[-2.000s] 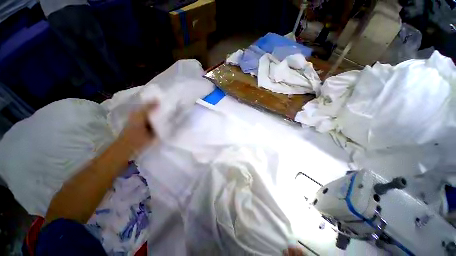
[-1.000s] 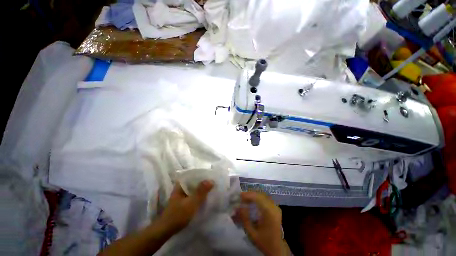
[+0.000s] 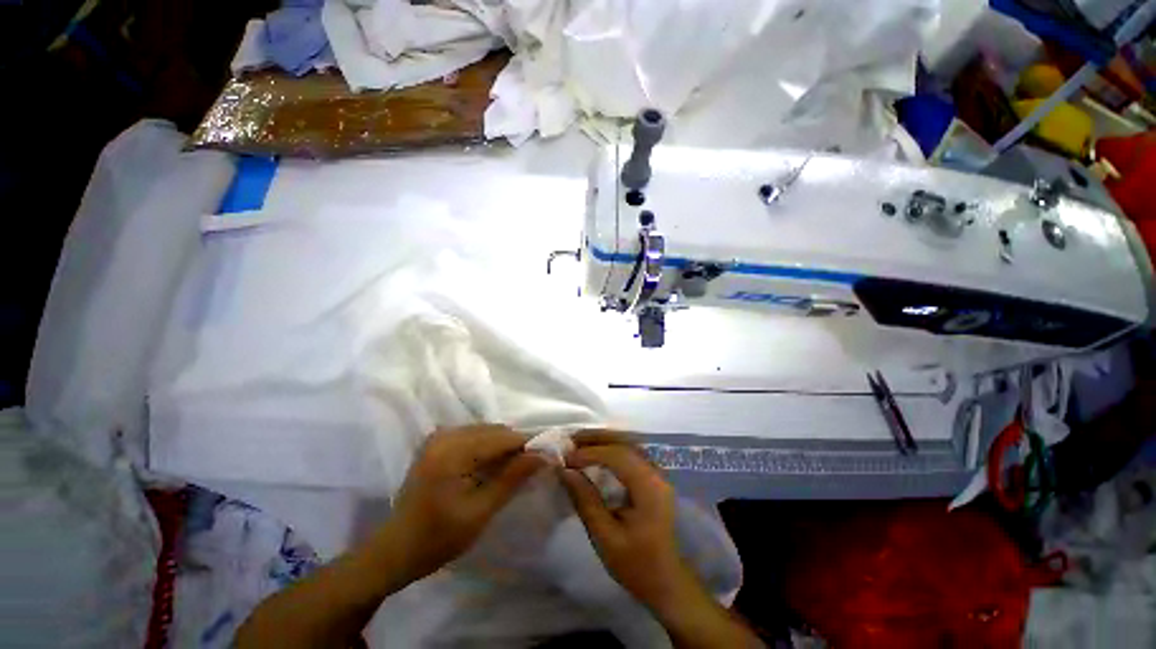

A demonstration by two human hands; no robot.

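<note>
A white garment piece lies in soft folds on the table left of the sewing machine and hangs over the front edge. My left hand and my right hand pinch a small gathered edge of it between them, just in front of the table's ruler-marked edge. The fingertips nearly meet. The white sewing machine head stands to the right and behind my hands, with no cloth seen under its presser foot.
Thread snips lie on the bed at right. Scissors with red and green handles are at the table's right end. A brown plastic-wrapped package and a white cloth heap lie behind. A red bag is below right.
The view has swung from the left side to the machine. My left hand came from the left heap to the cloth in front; both hands have now drawn together on its edge.
</note>
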